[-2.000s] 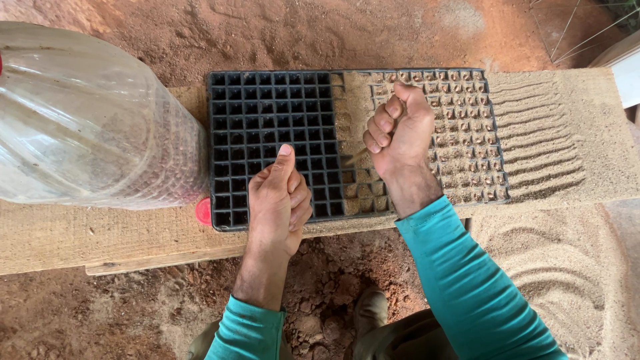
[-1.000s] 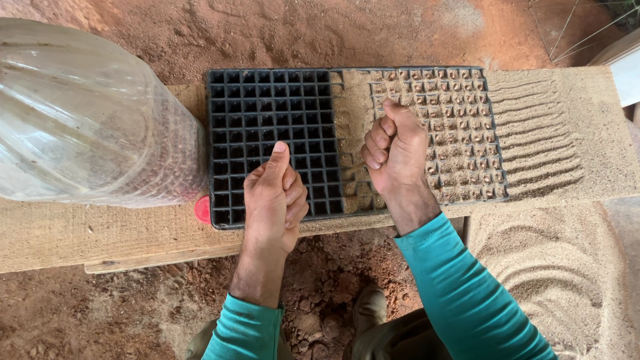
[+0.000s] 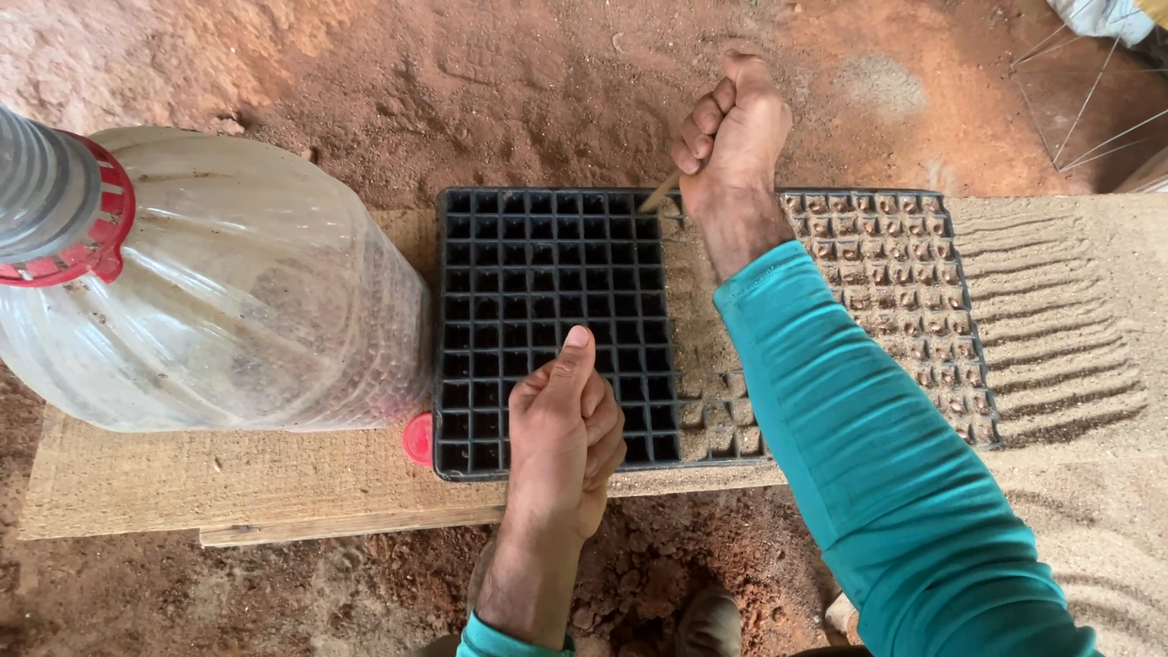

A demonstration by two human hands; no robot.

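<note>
A black plastic seedling tray (image 3: 671, 328) lies on a wooden board. Its left cells are dark and hollow, a middle band is covered with sandy soil, and the right cells hold soil with small brown pieces in them. My right hand (image 3: 735, 128) is closed above the tray's far edge, with a thin stick (image 3: 660, 193) showing from its lower left side, the tip at the edge of the soil band. My left hand (image 3: 566, 420) hovers over the near left cells, thumb up and fingers curled; whether anything is inside them is hidden.
A large clear plastic bottle (image 3: 265, 283) with a red collar lies left of the tray, beside a red cap (image 3: 419, 438). Ridged sand (image 3: 1049, 319) covers the wooden board (image 3: 274, 484) at right. Thin wire spokes (image 3: 1090, 100) stand at the far right.
My right hand has moved away from me, from over the soil-filled cells to the tray's far edge. The stick now shows more plainly. My left hand stays over the near left part.
</note>
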